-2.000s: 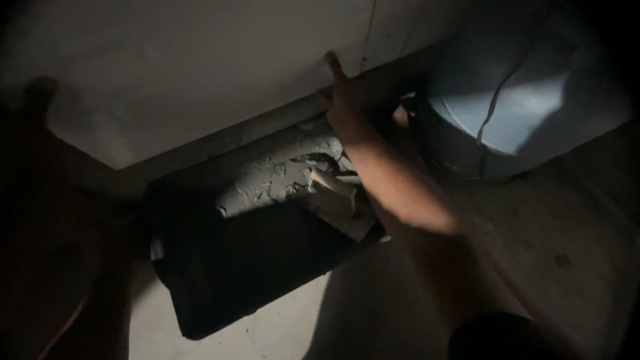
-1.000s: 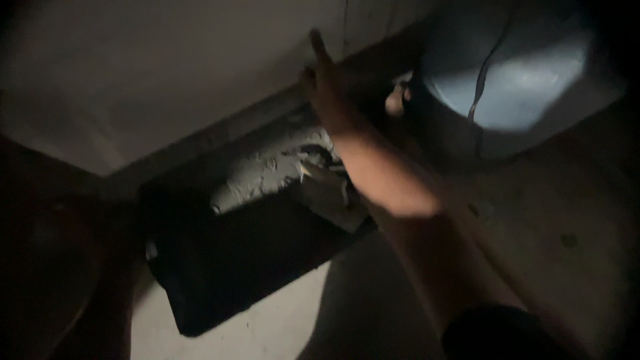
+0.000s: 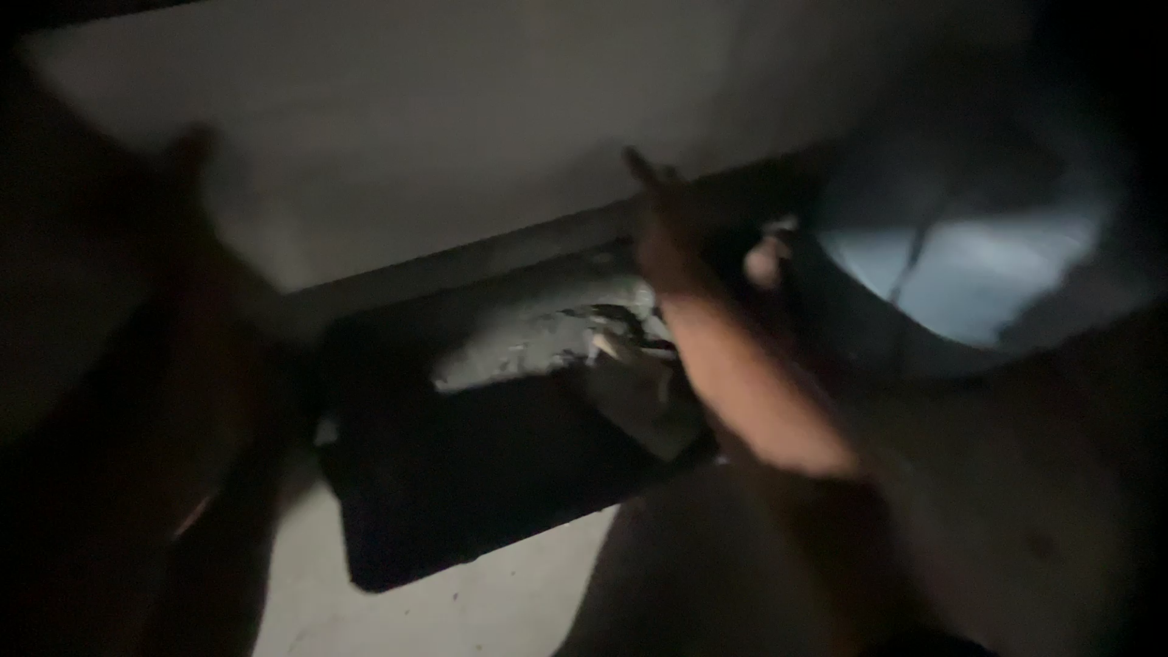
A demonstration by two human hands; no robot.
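Blur and darkness cover much of the head view. My right hand is at the lower edge of a large pale panel, one finger stretched over its face; its grip cannot be made out. At the panel's left side my left hand is a dark shape, its fingers unclear. Below the panel lies a black tub with wet grey paste in it. A flat-bladed tool, perhaps a trowel, rests at the tub's right end, partly behind my right forearm.
A large blue-grey rounded container stands at the right, with a dark line down its side. Beside it is a small skin-toned shape, too blurred to identify. Pale floor shows below the tub.
My left hand, not discernible one second ago, shows again at the panel's left side. My right hand remains by the panel's lower edge. The view has shifted.
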